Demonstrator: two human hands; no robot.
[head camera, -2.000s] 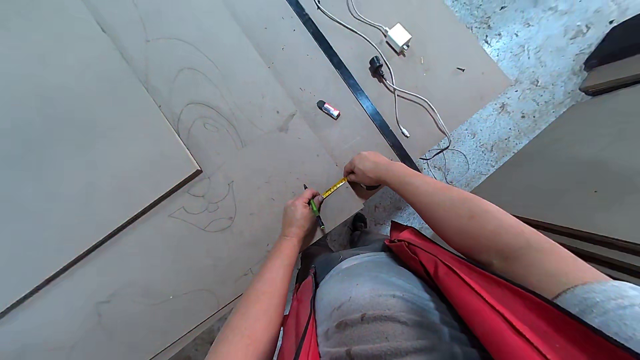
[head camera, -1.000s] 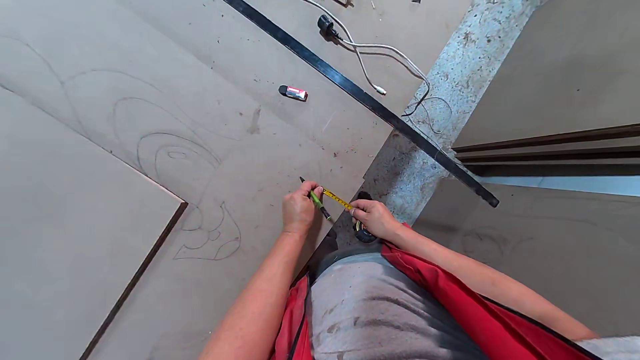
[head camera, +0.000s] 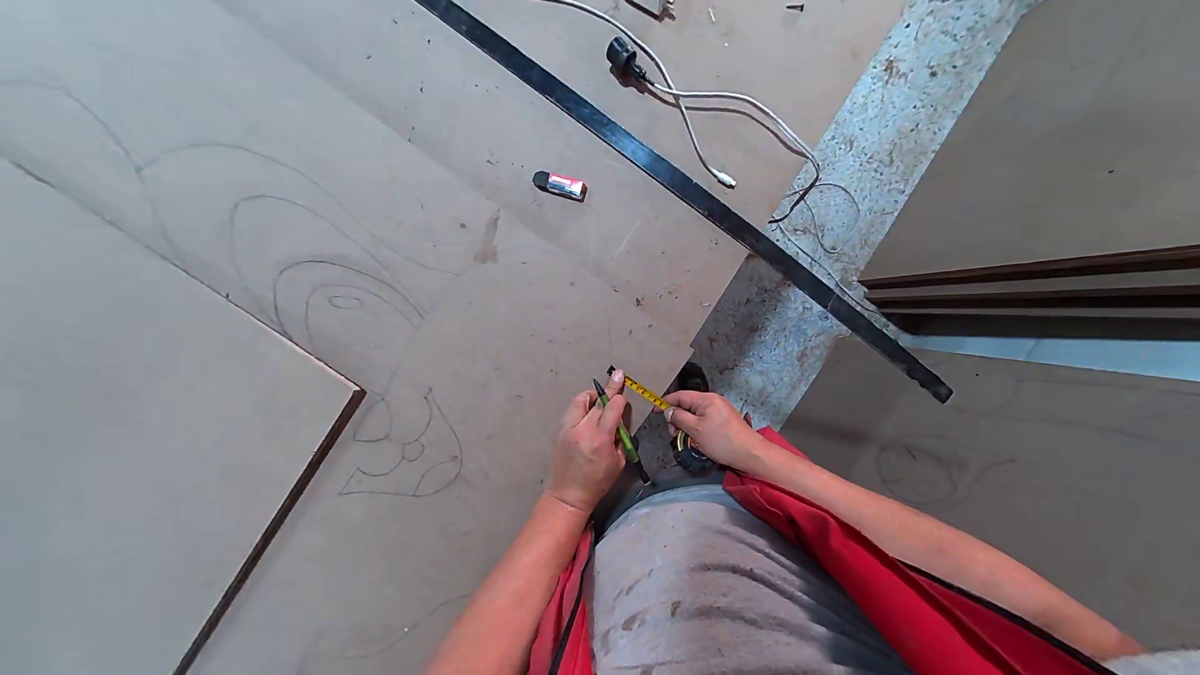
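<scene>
My left hand (head camera: 591, 445) holds a green and black pencil or marker (head camera: 626, 441), its dark tip pointing up and left. A finger of the same hand touches the hooked end of a yellow tape blade (head camera: 645, 392). My right hand (head camera: 708, 427) is closed around the blade near its black case (head camera: 691, 457), which hangs partly hidden under the fingers. The short length of blade spans between both hands, over the near edge of a large grey-beige board (head camera: 525, 347). Curved pencil lines (head camera: 328, 295) are drawn on the board left of my hands.
A long black metal bar (head camera: 656, 164) lies diagonally across the board, its end jutting past the edge. Near it are a small eraser-like block (head camera: 561, 186), a white cable (head camera: 741, 97) and a black plug (head camera: 622, 58). Another panel (head camera: 187, 422) lies at left; stacked boards (head camera: 1031, 281) stand right.
The view has shifted and turned. The tape blade stays stretched between both hands; since two seconds ago my right hand has lowered relative to my left, and the tape's black case has come into sight.
</scene>
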